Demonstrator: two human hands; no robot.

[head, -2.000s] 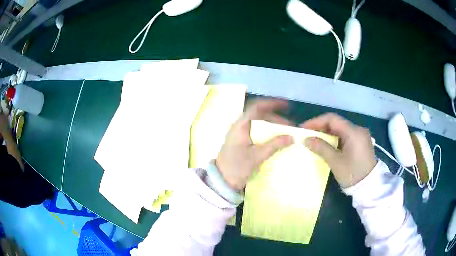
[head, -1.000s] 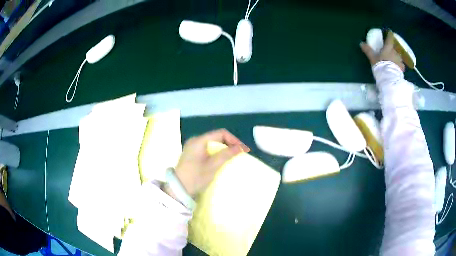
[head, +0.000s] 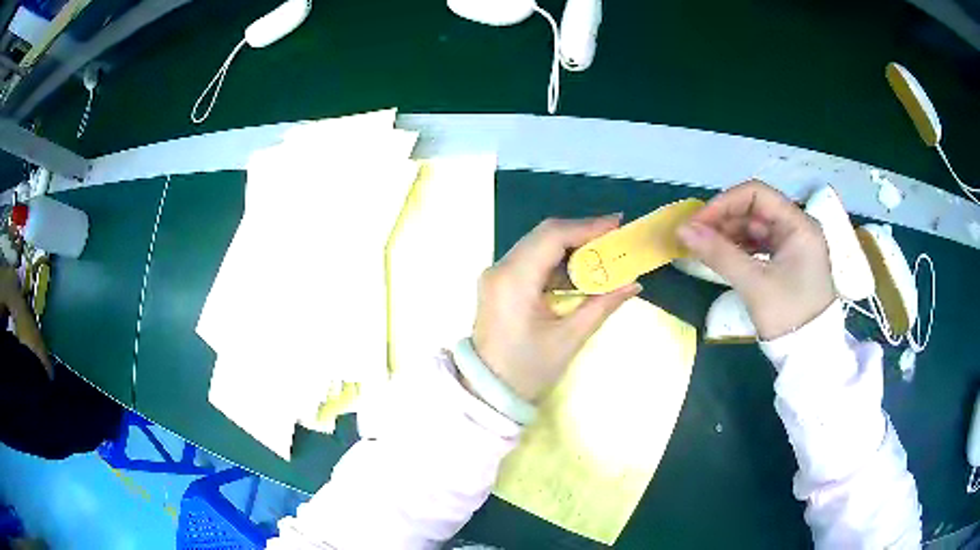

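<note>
A handheld product [head: 634, 249] is held up with its yellow face towards me; the face shows a fine dark drawing near its left end. My left hand [head: 543, 306] grips its left end between thumb and fingers. My right hand [head: 768, 252] is at its right end, thumb and fingertips pinched close to the face; whether they hold a small sticker cannot be seen. A yellow sticker sheet [head: 613, 419] lies below my left hand, glaring white in the middle, its top partly hidden by the hand.
A stack of sheets [head: 312, 258] fans out at the left. More products [head: 844, 242] with cord loops lie at the right, others on the belt [head: 688, 64] behind the grey rail [head: 645, 150]. A bottle [head: 56, 228], a person's dark sleeve [head: 54, 392] and blue stools [head: 220, 516] are at far left.
My right hand has come back from the belt to my left hand. A product is now held between them. The sheet lies lower, and the view has shifted.
</note>
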